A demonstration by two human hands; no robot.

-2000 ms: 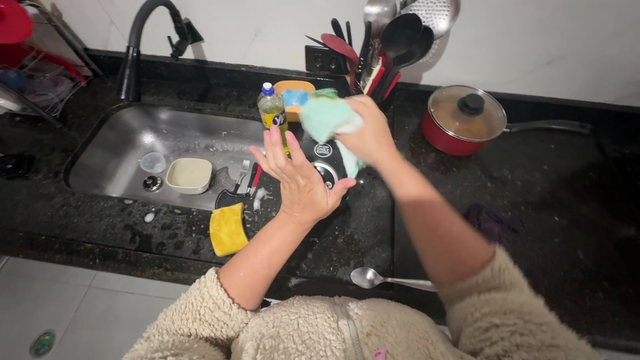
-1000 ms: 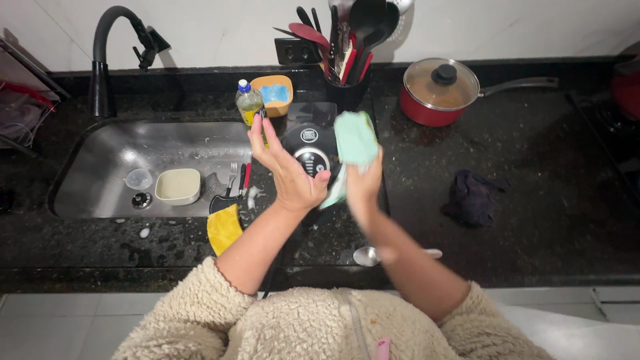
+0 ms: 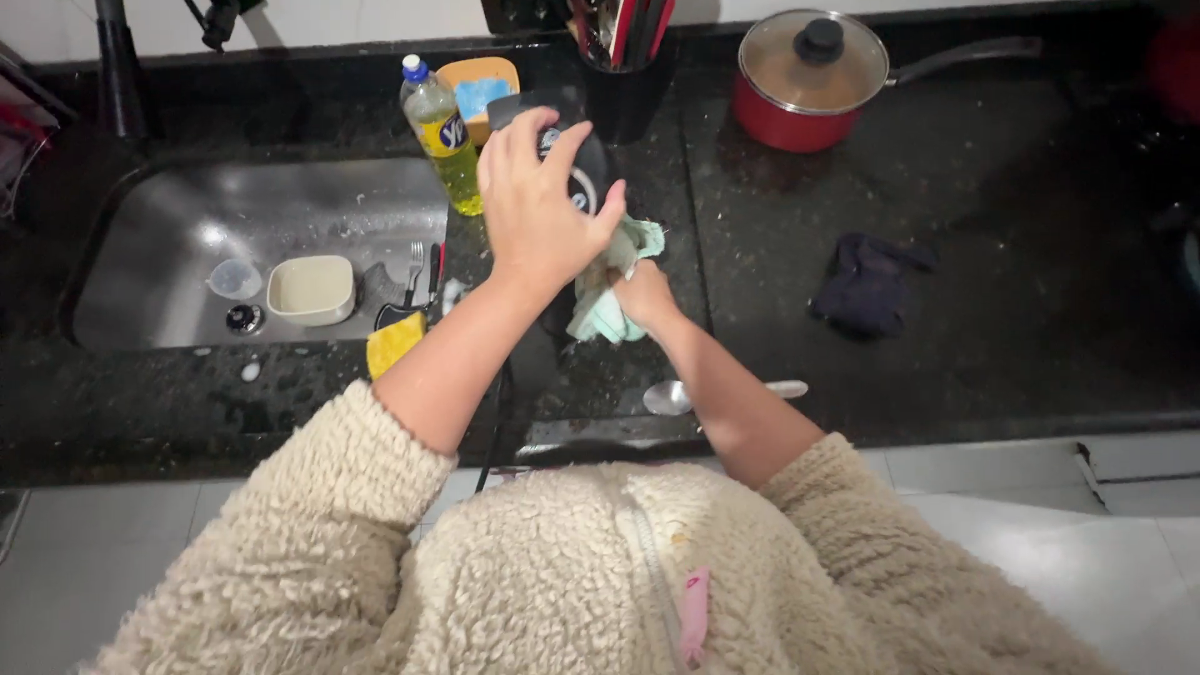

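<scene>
My right hand (image 3: 647, 295) grips a pale green cloth (image 3: 614, 317) low on the dark granite counter. Fingers spread, my left hand (image 3: 544, 202) is raised over a black appliance (image 3: 586, 187) with a round dial; whether it touches the appliance cannot be told. Just left of that hand stands a dish soap bottle (image 3: 448, 141), with an orange container (image 3: 483, 80) holding something blue behind it. Partly under my right forearm lies a metal spoon (image 3: 667, 397). A yellow sponge (image 3: 396, 345) rests at the sink's edge beside my left forearm.
The steel sink (image 3: 187, 202) holds a cream dish (image 3: 311, 291), a small clear cup (image 3: 234, 279) and a fork (image 3: 415, 267). Behind my hands is a utensil holder (image 3: 623, 94). To the right are a red lidded saucepan (image 3: 797, 122) and a dark cloth (image 3: 867, 286).
My right hand has moved down with the green cloth, from a raised position to the counter. My left hand stays raised with its fingers spread.
</scene>
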